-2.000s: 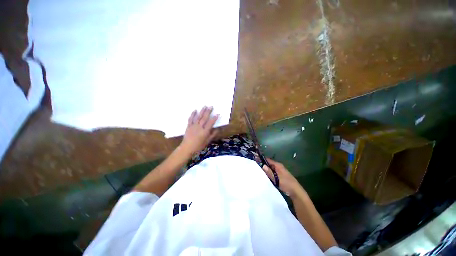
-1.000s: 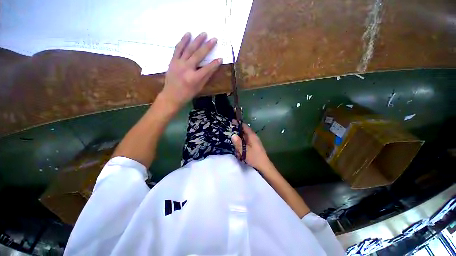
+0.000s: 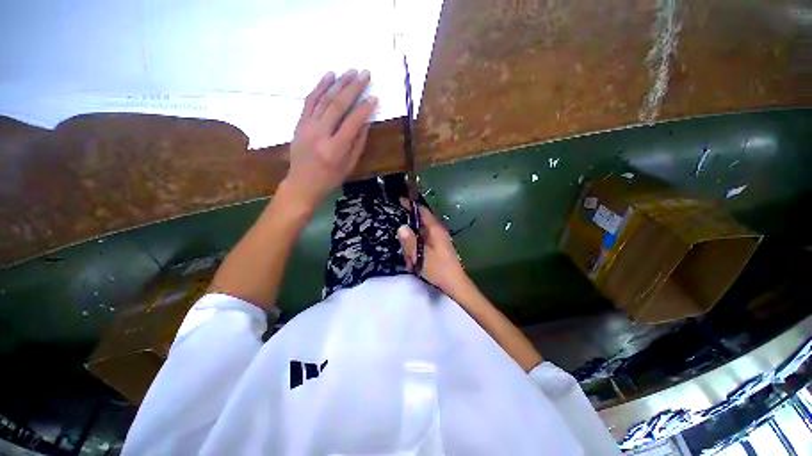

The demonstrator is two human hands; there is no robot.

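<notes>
The large white pattern paper (image 3: 223, 53) lies on the brown table and overhangs nothing that I can see; thin printed lines show near its right edge. My left hand (image 3: 331, 134) presses on its near edge with fingers spread. My right hand (image 3: 432, 245) holds the long dark shears (image 3: 410, 151) by the handles, below the table edge. The blades point away from me and reach onto the paper near its right edge. Whether the blades are parted is hard to tell. Glare hides much of the printing.
The brown table (image 3: 534, 80) has a whitish scuffed seam (image 3: 661, 62) on the right. An open cardboard box (image 3: 659, 245) stands on the green floor (image 3: 499, 200) at right, another box (image 3: 147, 329) at left. Small white scraps lie on the floor.
The shears have moved from beside the paper onto its near edge by the right margin. My left hand has shifted slightly left since a second ago. The view has moved too.
</notes>
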